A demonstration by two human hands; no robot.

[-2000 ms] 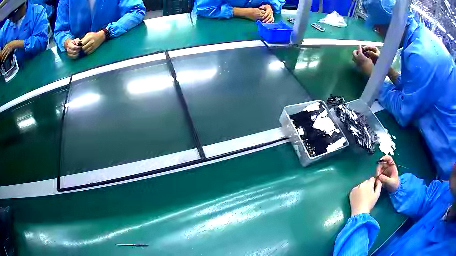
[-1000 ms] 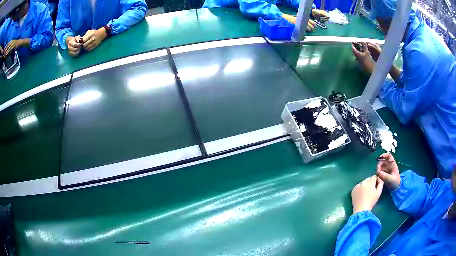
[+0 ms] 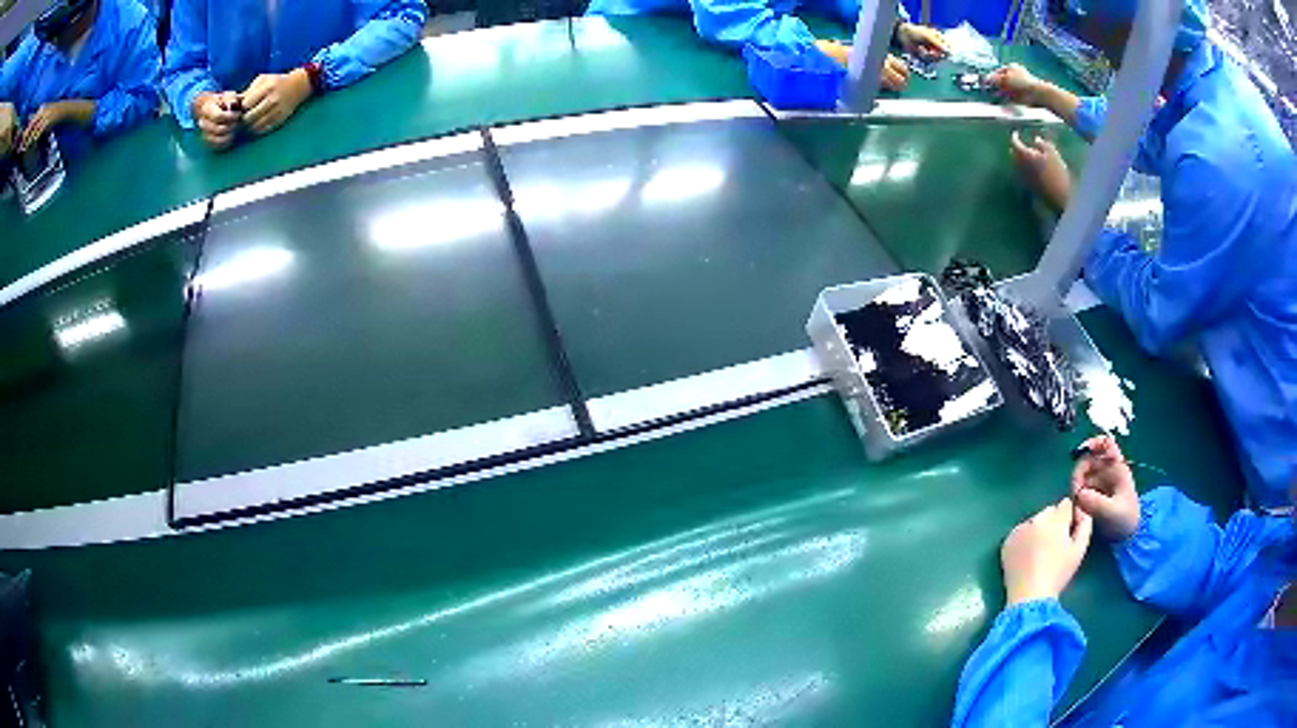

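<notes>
Neither of my hands is in the picture. A thin dark hand tool [image 3: 377, 681] lies alone on the green bench [image 3: 470, 605] nearest me. Beyond it are large glossy grey-green panels [image 3: 363, 327] with a black edge strip [image 3: 534, 277] between them and along their near side. An open clear-grey parts bin [image 3: 910, 356] holds small black and white pieces. A second bin [image 3: 1088, 341] beside it holds a shiny dark tangled heap [image 3: 1017, 341]. Small white parts [image 3: 1107, 398] lie loose at its outer edge.
At the right, a neighbour's hands [image 3: 1060, 526] hold a tiny dark piece. A grey post [image 3: 1109, 157] rises near the bins. A blue bin [image 3: 794, 78] stands on the far side. Several workers in blue smocks sit along the far bench. A dark object [image 3: 17, 647] shows at the left edge.
The far-right worker has moved one hand away from the other, towards the far bench beyond the post. The far worker beside the blue bin has shifted right since the first frame. The view has shifted slightly.
</notes>
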